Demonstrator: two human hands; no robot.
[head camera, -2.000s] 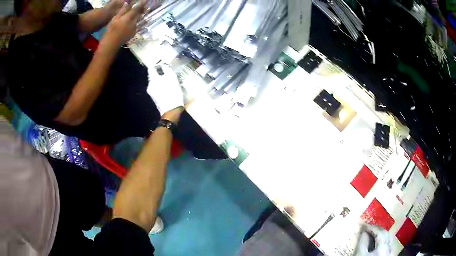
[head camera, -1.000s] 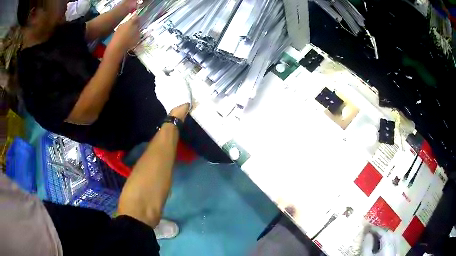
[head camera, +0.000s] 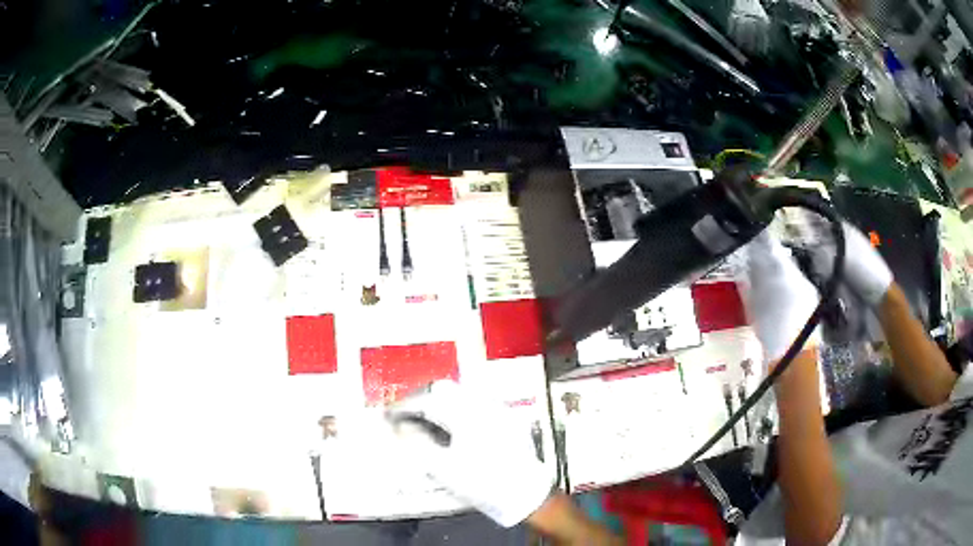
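Observation:
My right hand (head camera: 475, 453), in a white glove, rests low on the white-and-red printed sheets (head camera: 363, 469). A small dark curved patch shows by its fingers; I cannot tell if it is a held thing or a gap. A pale blurred shape at the far left edge seems to be my left hand (head camera: 14, 469), cut off, its grip hidden. Flat black pieces lie apart on the bench: one tilted (head camera: 281, 235), one on a tan square (head camera: 158, 282), one at the left (head camera: 97, 240).
Grey metal strips (head camera: 30, 288) are piled at the left. A black power driver (head camera: 651, 267) with cord slants over a printed box (head camera: 613, 149). A neighbour's gloved hands (head camera: 784, 293) are at the right. Dark surface with scattered bits (head camera: 352, 85) lies behind. Red stool (head camera: 662, 515) below.
The view has swung right, bringing in the driver, the box and the neighbour's gloved hands. My left hand has gone from clear view to the left edge. My right hand stays on the sheets.

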